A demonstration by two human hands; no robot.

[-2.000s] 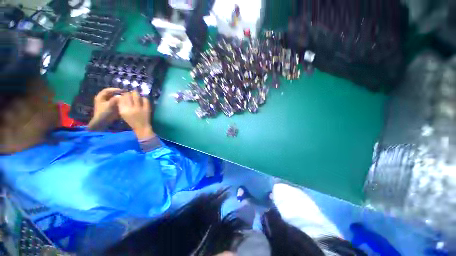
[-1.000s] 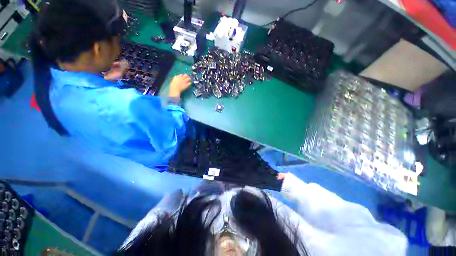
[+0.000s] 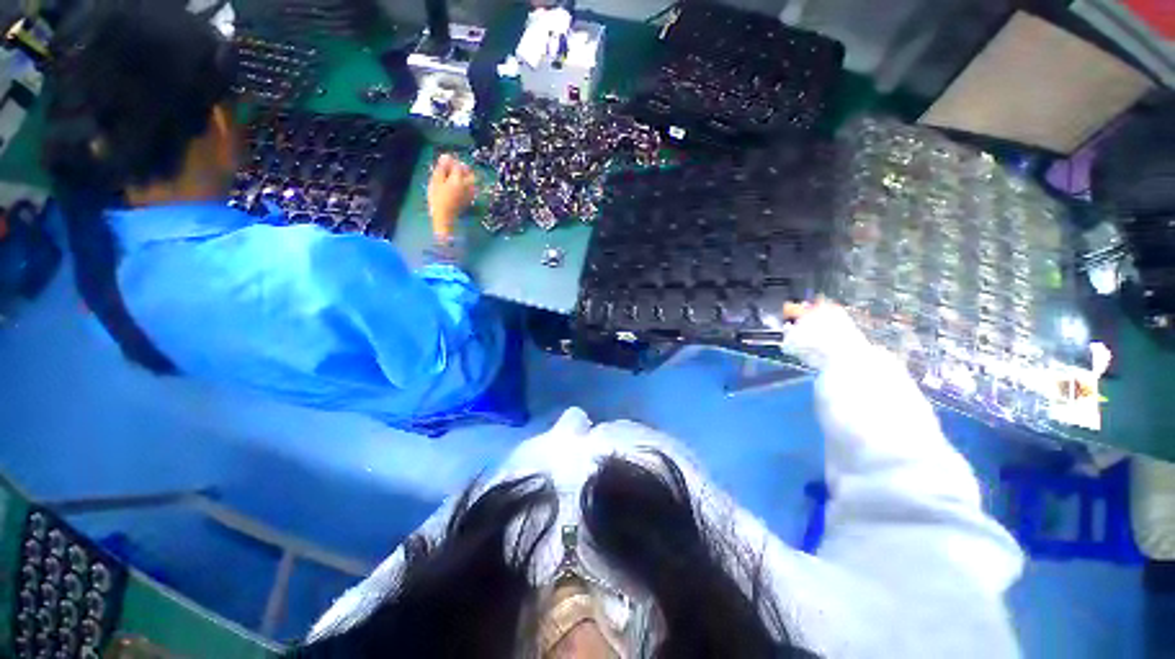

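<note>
A black tray (image 3: 709,245) with rows of pockets lies over the green bench in front of me, its near edge at the bench's front edge. My right hand (image 3: 804,312), in a white sleeve, grips the tray's near right corner; its fingers are small and partly blurred. My left hand is not in view. A loose heap of small dark-silver modules (image 3: 548,161) lies at the tray's left, and one single module (image 3: 553,258) lies nearer the bench edge.
A clear tray (image 3: 960,258) of silvery parts adjoins the black tray on the right. Stacked black trays (image 3: 747,64) stand behind. A person in blue (image 3: 296,309) sits at left, one hand by the heap, before another black tray (image 3: 322,167). A tan sheet (image 3: 1037,80) is back right.
The black tray was low over the floor gap before the bench; my right hand has moved up and forward with it onto the bench. The neighbour's right hand has shifted slightly.
</note>
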